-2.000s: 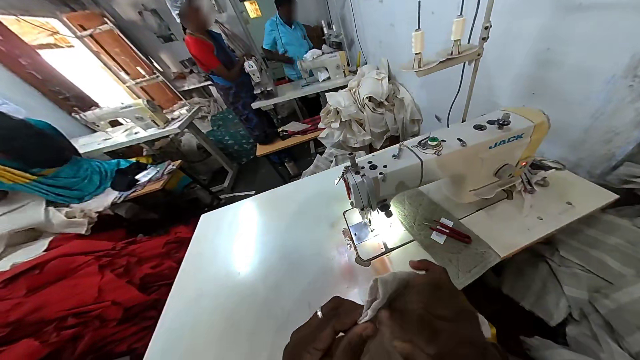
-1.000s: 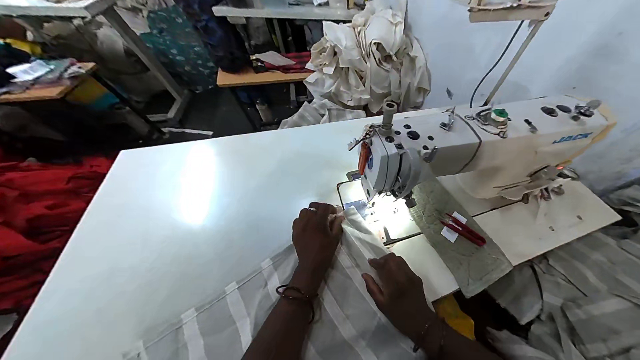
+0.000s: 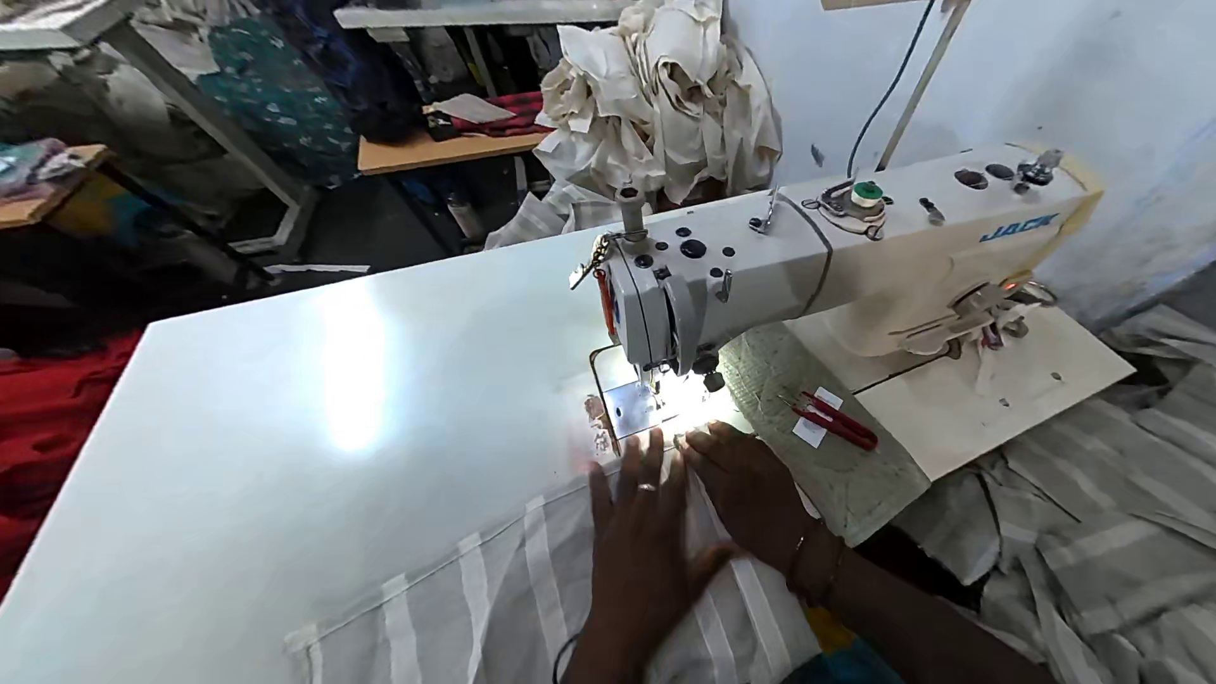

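Note:
A grey-and-white striped cloth [image 3: 513, 570] lies over the near part of the white sewing table [image 3: 247, 418]. My left hand [image 3: 641, 541] rests flat on it with the fingers spread, their tips just before the needle area. Close on its right, my right hand [image 3: 750, 484] presses on the cloth's edge, fingers bent; whether they pinch it is hard to see. The lit presser foot and needle of the Jack sewing machine [image 3: 807, 256] stand just beyond my fingertips. Red-handled thread snips [image 3: 836, 421] lie on the green-grey mat [image 3: 788, 380], right of the needle.
More striped cloth [image 3: 1092, 541] is heaped at the right. Behind the table hangs a pile of cream cloth [image 3: 665, 95], near a wooden bench [image 3: 446, 150]. Red cloth [image 3: 66, 418] lies at the left. The machine arm spans the right side of the table.
Both hands have come up to the needle area with the cloth. My left hand has gone from bent fingers to lying flat and spread. The view has tilted down since the oldest frame.

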